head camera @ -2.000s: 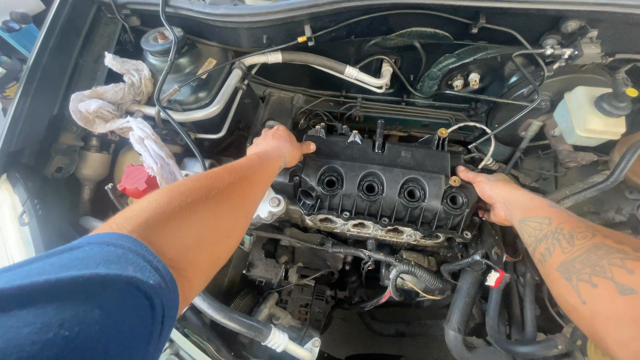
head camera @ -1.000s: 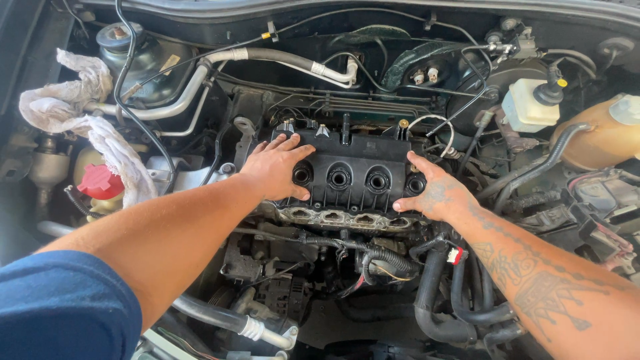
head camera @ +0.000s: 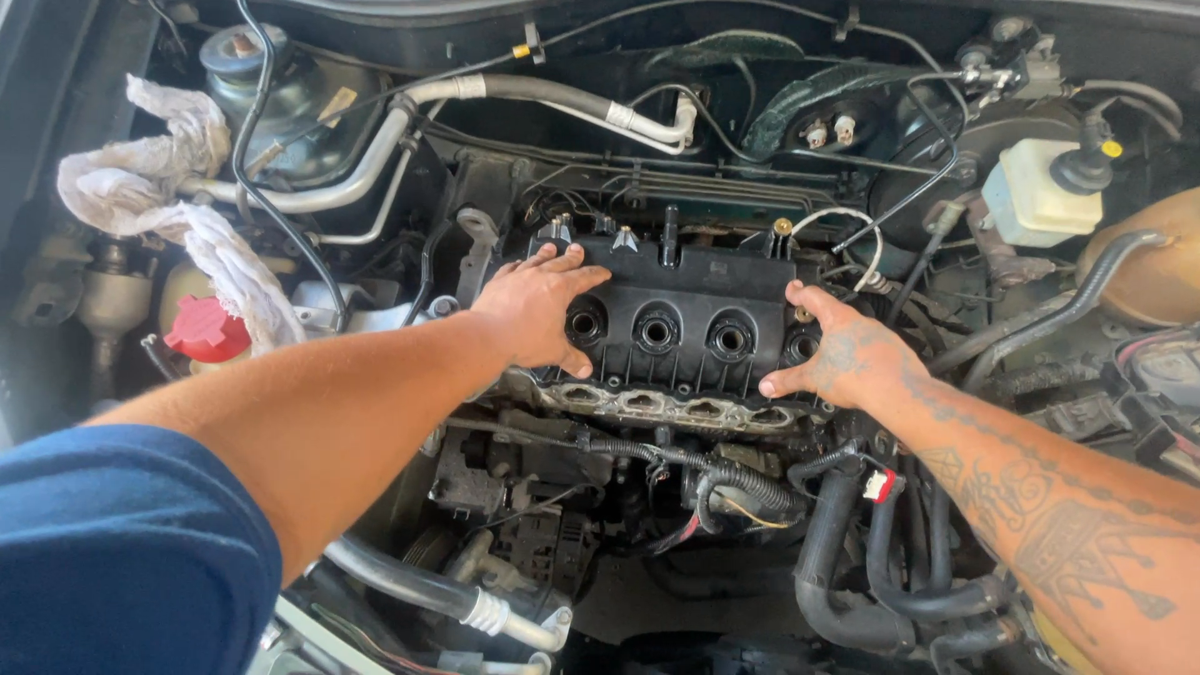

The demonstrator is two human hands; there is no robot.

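Note:
A black plastic valve cover [head camera: 698, 298] with several round spark plug wells lies on the engine in the middle of the view. My left hand [head camera: 539, 309] rests flat on the cover's left end, fingers spread and thumb by its front edge. On the right end lies my right hand [head camera: 834, 347], its fingers and thumb spread apart around the last well. Just below the cover, the cylinder head's intake ports [head camera: 675, 405] show. Neither hand is closed around anything.
A white rag [head camera: 220, 248] hangs at the left near a red cap [head camera: 207, 328]. Metal pipes [head camera: 337, 187] run behind the left arm. A brake fluid reservoir [head camera: 1045, 197] stands back right, and black hoses [head camera: 830, 553] lie front right.
Both hands have moved from gripping the cover's two ends to lying on top of it with spread fingers. Since one second ago they have stayed in nearly the same place.

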